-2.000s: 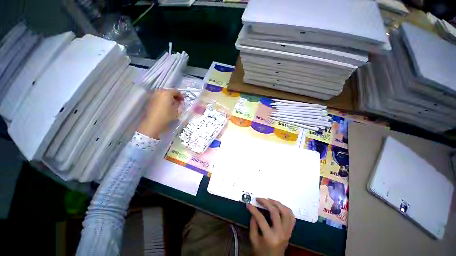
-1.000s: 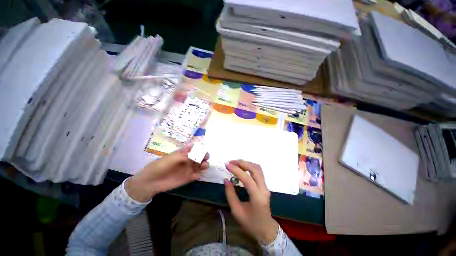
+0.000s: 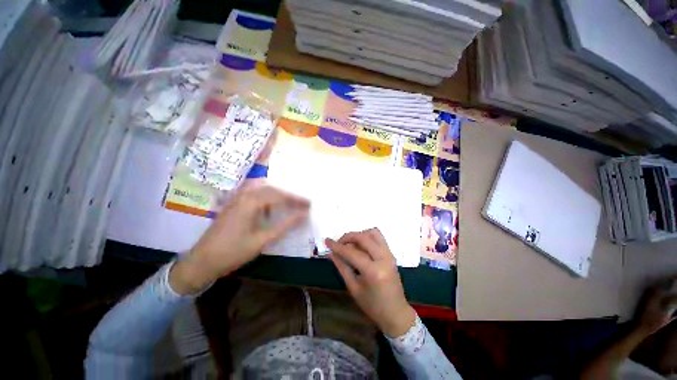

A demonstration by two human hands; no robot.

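Observation:
A white back housing (image 3: 364, 197) lies on the printed sheet, its surface overexposed. My left hand (image 3: 245, 226) is blurred above its near left part, fingers bent together. A faint white streak shows by the fingertips, but I cannot tell if they hold a small piece. My right hand (image 3: 367, 274) has its fingertips pinched at the housing's near edge, by a small dark spot. A heap of small white pieces (image 3: 230, 145) lies on clear plastic left of the housing. A row of white sticks (image 3: 393, 110) lies behind the housing.
White housing stacks stand at left (image 3: 56, 163), behind (image 3: 378, 37) and at back right (image 3: 549, 82). One set-aside housing (image 3: 545, 208) lies on cardboard (image 3: 490, 297). Units with dark screens (image 3: 642, 197) stand at far right. Another person's hand (image 3: 657, 304) shows at the right edge.
My left hand came from the plastic at left to the housing with a small white piece, then moved slightly up and left. My right fingertips drew together at the near edge. The view shifted.

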